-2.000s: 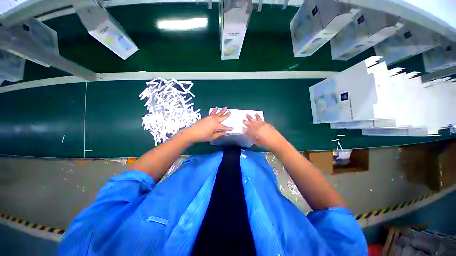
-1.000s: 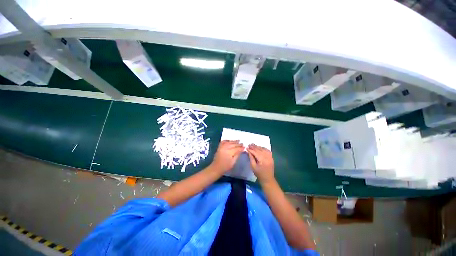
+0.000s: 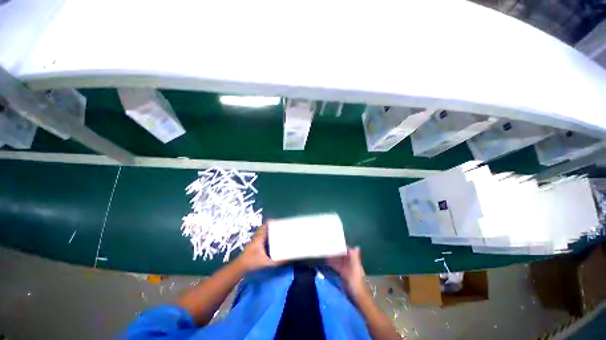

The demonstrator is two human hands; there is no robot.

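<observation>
A white carton is held close to the blue smock, its plain white face turned up to the camera. My left hand grips its left side; part of the fingers is hidden by the carton. My right hand is at its lower right corner, some fingers hidden under or behind it. A tangled pile of white strips lies on the green bench, left of the carton. No strip shows in my hands.
Overlapping white cartons lie at the right on the bench. Separate printed cartons stand on the far belt beneath the white shelf. An open brown box is below the bench at right.
My hands have moved from the carton's top to its sides and lower edge. The carton has turned, now showing a plain closed face. The view has shifted, with more shelf showing than two seconds ago.
</observation>
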